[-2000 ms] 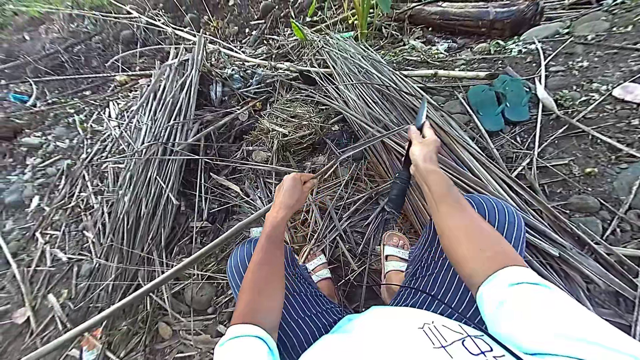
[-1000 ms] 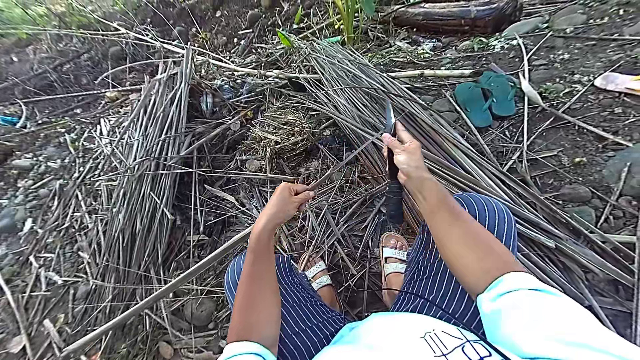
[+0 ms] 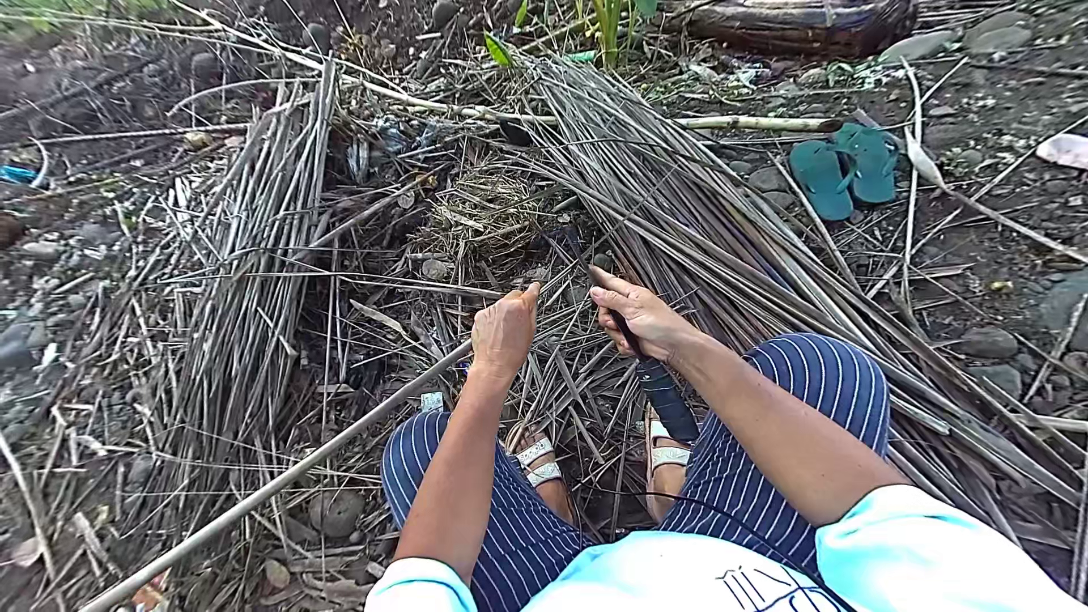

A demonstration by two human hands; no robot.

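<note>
My left hand (image 3: 505, 330) is closed around a long thin dry stalk (image 3: 280, 483), which runs from the fist down to the lower left. Just right of it, my right hand (image 3: 636, 316) grips a knife with a dark, tape-wrapped handle (image 3: 665, 399); the blade is mostly hidden or too blurred to make out. The two hands are apart, above loose stalk scraps between my sandaled feet. A big bundle of dry stalks (image 3: 680, 204) lies to the right, slanting under or beside my right knee. Another bundle (image 3: 263, 255) lies on the left.
Green flip-flops (image 3: 823, 180) lie beyond the right bundle. A log (image 3: 799, 25) is at the top right. A pale stick (image 3: 748, 124) crosses behind the bundles. A clump of dry grass (image 3: 489, 212) sits between them. Stones (image 3: 337, 512) and twigs cover the ground around my feet.
My right hand has come down and closer to my left hand with the knife. The blade, pointing upward in the earlier frames, no longer shows plainly.
</note>
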